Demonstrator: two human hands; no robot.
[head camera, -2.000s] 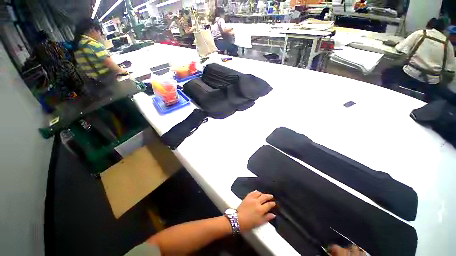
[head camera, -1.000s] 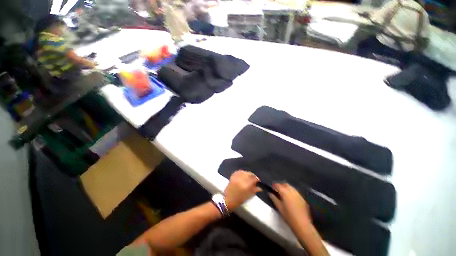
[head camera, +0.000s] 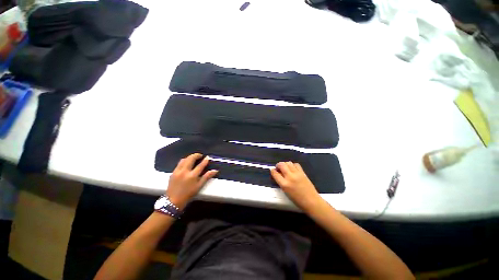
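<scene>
Three long black panels with rounded corners lie in parallel rows on the white table. The nearest panel (head camera: 323, 172) has a narrow white lengthwise gap along its middle. My left hand (head camera: 189, 178) rests on it at the gap's left end, fingertips down on the fabric. My right hand (head camera: 292, 180) rests at the gap's right end, fingertips down. Whether the fingertips pinch anything is too small to tell. The middle panel (head camera: 251, 121) and the far panel (head camera: 249, 83) lie flat beyond, each with a raised band at its centre.
Stacked black panels (head camera: 71, 44) lie at left, with a narrow black piece (head camera: 44, 131) and blue tray (head camera: 19, 109) near them. At right are thread snips (head camera: 393, 185), a squeeze bottle (head camera: 446, 158), a yellow sheet (head camera: 473, 116) and white pieces (head camera: 407, 48). A black tab (head camera: 244, 6) lies far off.
The view has swung right and down onto the panels. My hands, close together a second ago, are now apart at the two ends of the nearest panel's gap, which shows as a longer white line.
</scene>
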